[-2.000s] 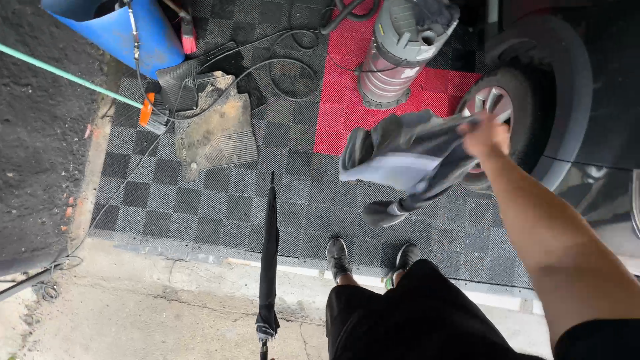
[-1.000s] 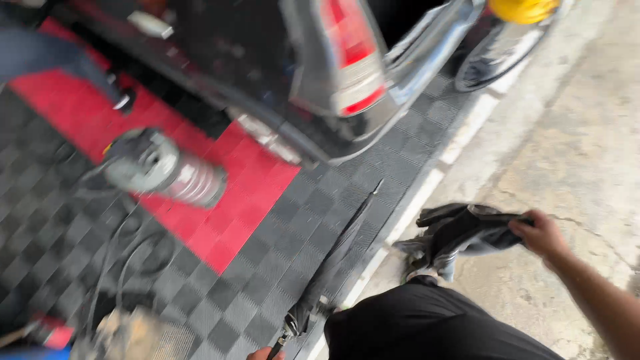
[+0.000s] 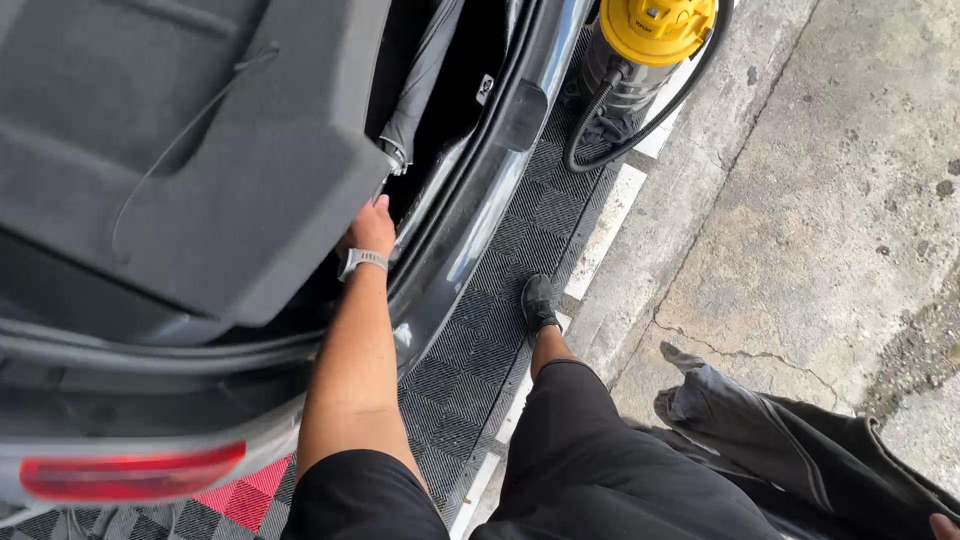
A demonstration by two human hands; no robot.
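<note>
My left hand (image 3: 373, 229), with a watch on its wrist, reaches into the open boot of a dark car. Its fingers are closed around the handle end of a folded black umbrella (image 3: 420, 90), which lies in the gap between the grey parcel shelf (image 3: 277, 172) and the boot sill; the handle itself is mostly hidden. At the lower right edge only a bit of my right hand (image 3: 943, 527) shows, at the end of a bundle of dark and grey cloth (image 3: 795, 442) that hangs above the concrete.
The car's rear bumper (image 3: 450, 292) curves beside my legs. A yellow-topped vacuum cleaner (image 3: 652, 37) with a black hose (image 3: 675, 105) stands behind the car. Underfoot are black floor tiles (image 3: 480, 337) with a white-marked edge, then cracked concrete (image 3: 787, 262). A red tail light (image 3: 135, 472) is at lower left.
The view has swung to the car's open boot. The umbrella, earlier above the floor tiles in my left hand, is now inside the boot opening. The cloth remains with my right hand.
</note>
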